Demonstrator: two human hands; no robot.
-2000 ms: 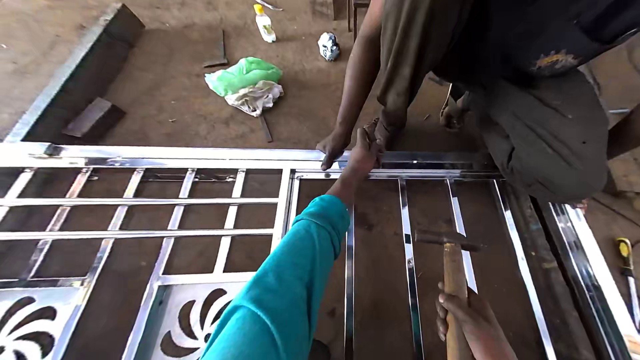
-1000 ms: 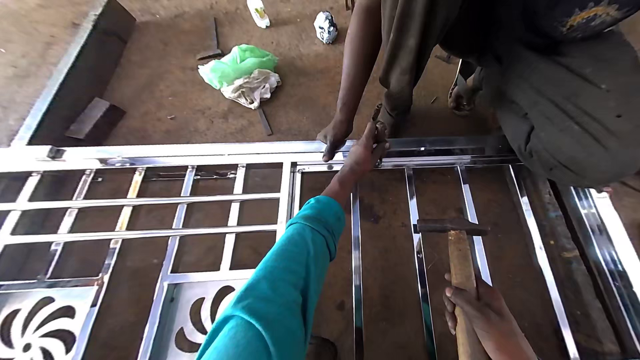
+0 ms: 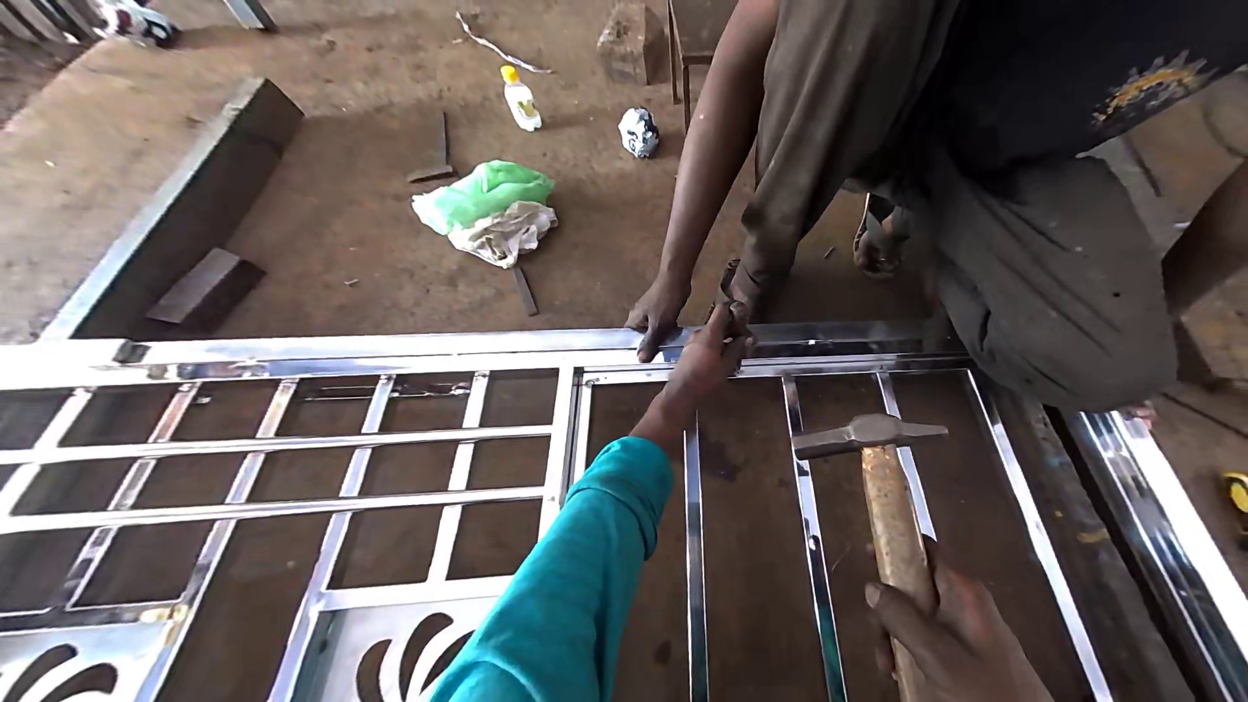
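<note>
My right hand point(image 3: 951, 624) grips the wooden handle of a cross-peen hammer point(image 3: 871, 436), its steel head raised over the slats of a shiny metal frame point(image 3: 468, 353). My left hand point(image 3: 704, 356), below a teal sleeve, reaches to the frame's far rail. Its fingers are closed around a small dark piece point(image 3: 726, 292), perhaps a chisel or punch; its lower end is hidden. Just left of it, a co-worker's hand point(image 3: 660, 312) presses on the same rail. Decorative cut-out panels point(image 3: 390, 648) sit in the frame's lower left part.
The co-worker's knee point(image 3: 1063, 292) is close beyond the rail at right. On the ground behind lie a green plastic bag point(image 3: 497, 193), a bottle with a yellow cap point(image 3: 522, 102), a crumpled ball point(image 3: 639, 133) and a metal channel point(image 3: 175, 210). More metal profiles point(image 3: 1170, 546) lie at right.
The hammer in my right hand has shifted, its head now tilted slightly differently. My left hand stays at the rail, beside the co-worker's hand. The view has shifted a little.
</note>
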